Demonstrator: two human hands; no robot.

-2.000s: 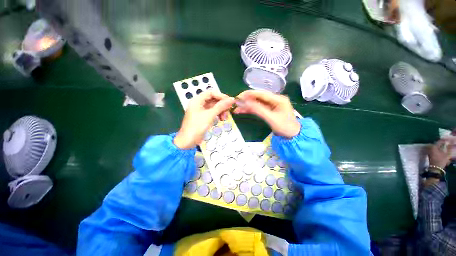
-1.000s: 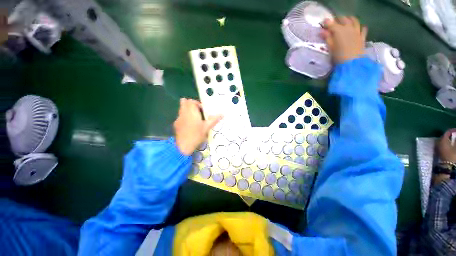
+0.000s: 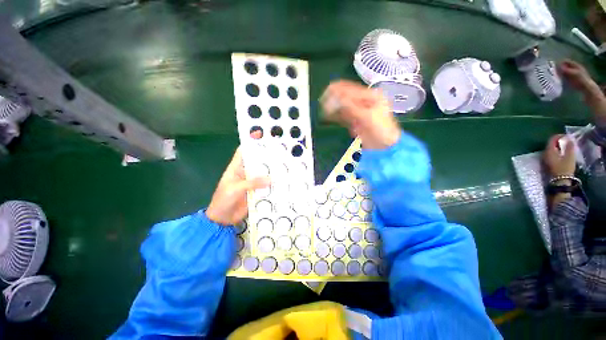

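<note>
My left hand [image 3: 232,192] grips the left edge of a sticker sheet [image 3: 302,172], thumb on top and a fingertip showing through a hole. The sheet's far part has rows of dark round holes; its near part holds pale discs. It lies over more sticker sheets [image 3: 349,251] full of greyish discs. My right hand [image 3: 362,111] is blurred above the bench, right of the sheet; I cannot tell if its fingers hold anything. A clip fan [image 3: 387,56] stands just beyond it, with a smooth centre on its ribbed head.
A second clip fan [image 3: 467,86] lies to the right, another [image 3: 21,240] at the left edge. A perforated metal post [image 3: 80,93] crosses the upper left. At the right are a co-worker's hands [image 3: 560,156], a fan and a bubble-wrap-like sheet [image 3: 529,192].
My right hand has come back from the fan's grille towards the sheet. My left hand has lifted and straightened the sticker sheet. The view has shifted, and a co-worker's hand now reaches near the far right fan.
</note>
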